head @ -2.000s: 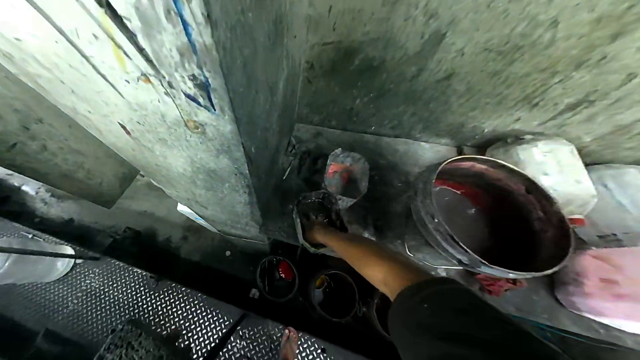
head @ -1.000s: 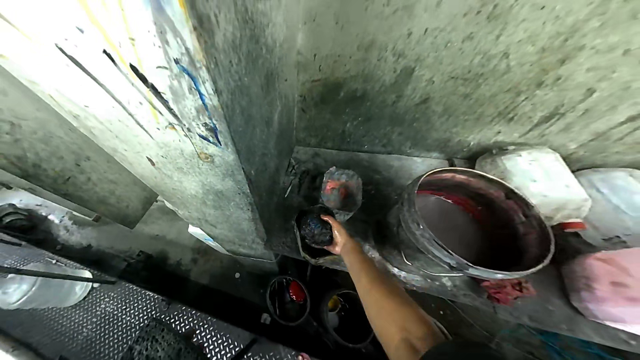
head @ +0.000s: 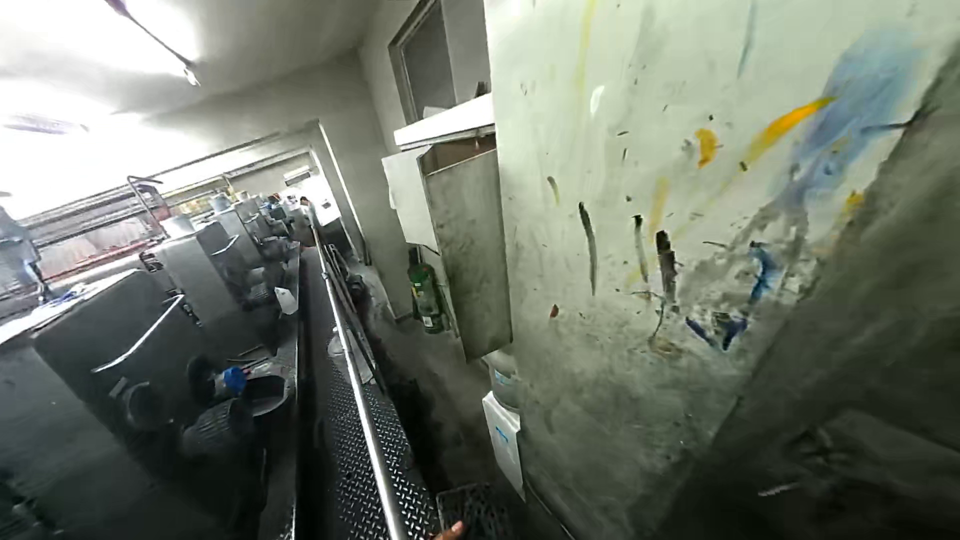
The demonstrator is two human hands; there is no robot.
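At the bottom edge of the head view, one fingertip (head: 450,531) shows beside a dark, stained, textured object (head: 476,510). Whether this finger belongs to my left or my right hand cannot be told, nor whether it grips that object. The rest of the hand is out of the frame, and no other hand of mine is seen. A long metal handrail (head: 352,375) runs from the lower middle into the distance, left of the fingertip. The diamond-plate walkway (head: 351,461) lies below it.
A paint-smeared pillar (head: 600,360) stands close on the right. Beyond it are a metal cabinet (head: 471,255), a green gas cylinder (head: 426,296) and a white water dispenser (head: 504,442). Machines with motors (head: 217,427) line the left side. A person (head: 304,202) is far off.
The view has swung up and left along the walkway. The right hand, earlier on a dark container beside the large bucket, no longer shows there; bucket and containers are out of view.
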